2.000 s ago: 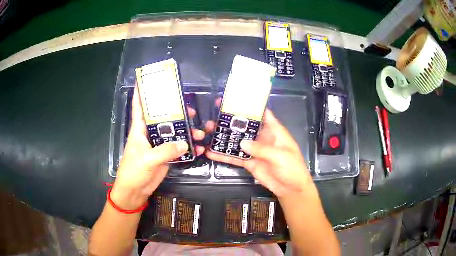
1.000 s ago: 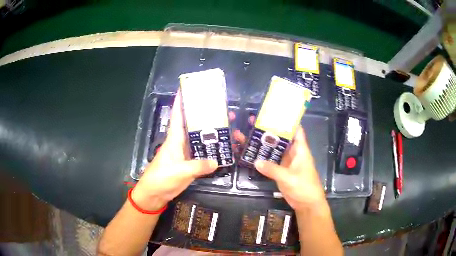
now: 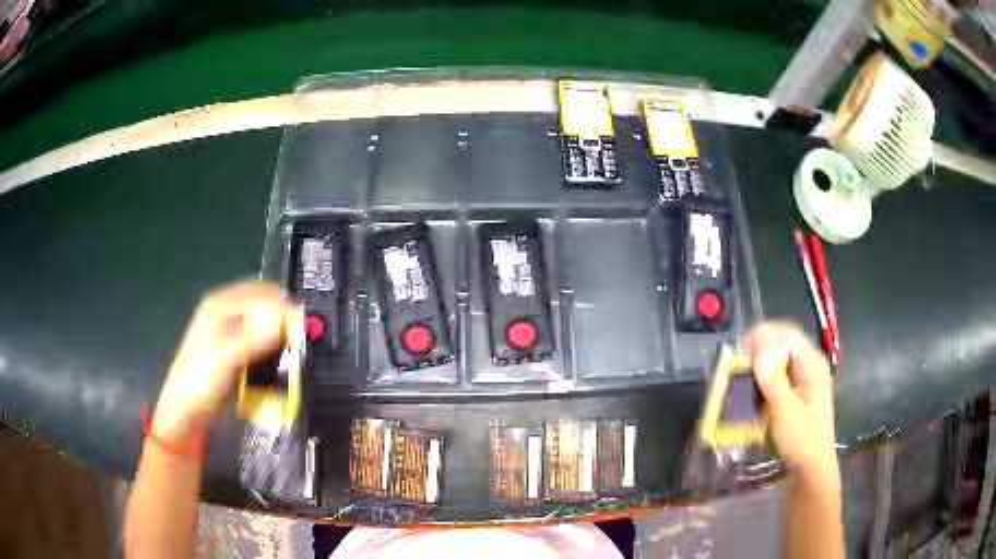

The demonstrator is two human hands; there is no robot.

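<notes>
My left hand (image 3: 235,355), blurred, grips the top end of a keypad phone (image 3: 273,409) with a yellow frame, held over the mat left of the batteries. My right hand (image 3: 795,388) grips another yellow-framed phone (image 3: 734,406) at the front right, also blurred. Both held phones have dark screens, keypads towards me. The clear blister tray (image 3: 617,295) holds several face-down phones (image 3: 510,289) with red spots in its near row. Two face-up phones (image 3: 590,131) with bright screens lie at its back right. Several brown batteries (image 3: 568,459) lie along the front edge.
A red pen (image 3: 828,300) and a paler pen (image 3: 808,273) lie right of the tray. A cream fan (image 3: 836,197) stands behind them. The green conveyor belt (image 3: 459,38) and its pale rail (image 3: 197,120) run behind the tray.
My hands have moved apart and towards the bench's front edge, each with its phone. The screens went from bright to dark. More face-down phones in the tray are uncovered.
</notes>
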